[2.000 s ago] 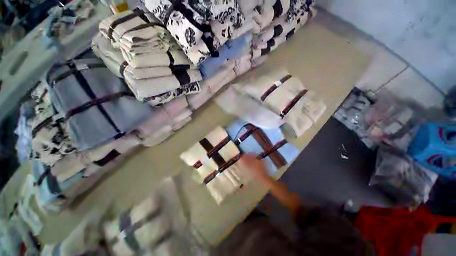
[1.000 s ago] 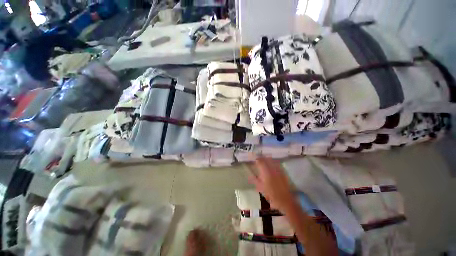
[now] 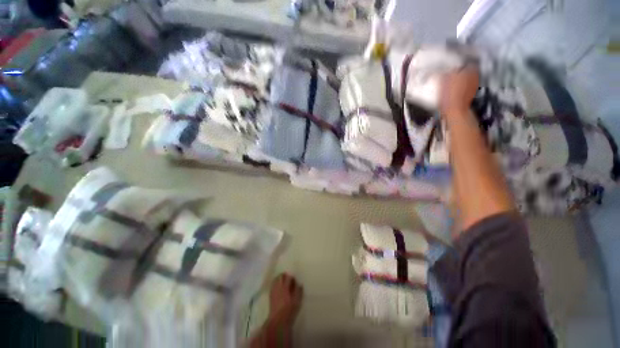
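My right hand (image 3: 460,87) reaches to the back stack, its fingers closed at the edge of a cream folded bundle (image 3: 429,73) that looks tilted up; blur hides the fingertips. My left hand (image 3: 285,293) is low at the table's front, blurred, with nothing visible in it; its finger spread is unclear. A cream strapped bundle (image 3: 382,299) lies on the beige worktable (image 3: 319,234) between my arms. A light-blue bundle (image 3: 438,262) beside it is mostly hidden by my right sleeve. Bagged bundles (image 3: 170,255) lie left of my left hand.
A grey-blue strapped bundle (image 3: 296,115), another cream bundle (image 3: 367,112) and black-and-white patterned bundles (image 3: 506,126) form the back stack. A large bundle with a dark grey band (image 3: 561,112) is at right. Clear plastic bags (image 3: 58,126) lie far left. A white table (image 3: 238,17) stands behind.
My right hand has moved from above the near bundles to the back stack and closed at a cream bundle, which has tilted. The view has shifted; more of my left hand shows.
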